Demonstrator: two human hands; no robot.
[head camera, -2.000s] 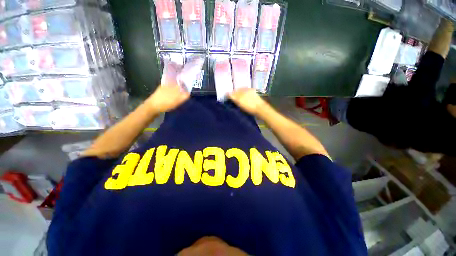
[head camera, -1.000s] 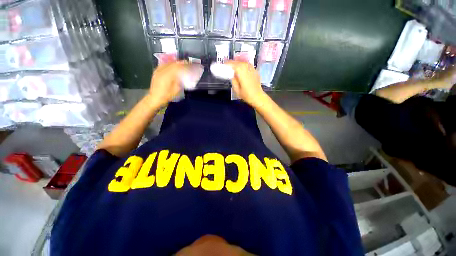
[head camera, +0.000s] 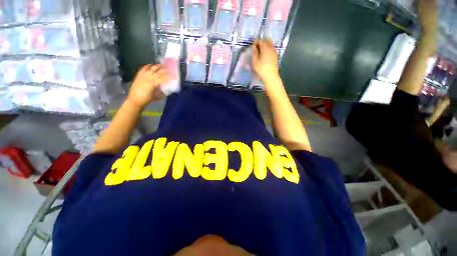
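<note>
A clear blister tray (head camera: 183, 36) lies on the dark green bench, with bagged flat parts in two rows. My left hand (head camera: 148, 84) is at the tray's near left corner and holds a bagged part (head camera: 171, 67), whose far end lies over the near-left pocket. My right hand (head camera: 264, 59) is over the near row's right side, its fingers on another bagged part (head camera: 244, 65) that sits tilted there. Bagged parts (head camera: 196, 59) lie in the middle pockets between my hands. The far row is cut off by the frame's top edge.
A high stack of filled trays (head camera: 47, 60) stands at my left. At the right, another person's arm (head camera: 420, 55) reaches over white slips (head camera: 379, 91) and small parts. Red crates (head camera: 57, 172) are on the floor at lower left.
My hands were close together over the near row's middle pockets; now they are apart, left at the near-left corner, right farther right. The middle pockets now show bagged parts lying in them.
</note>
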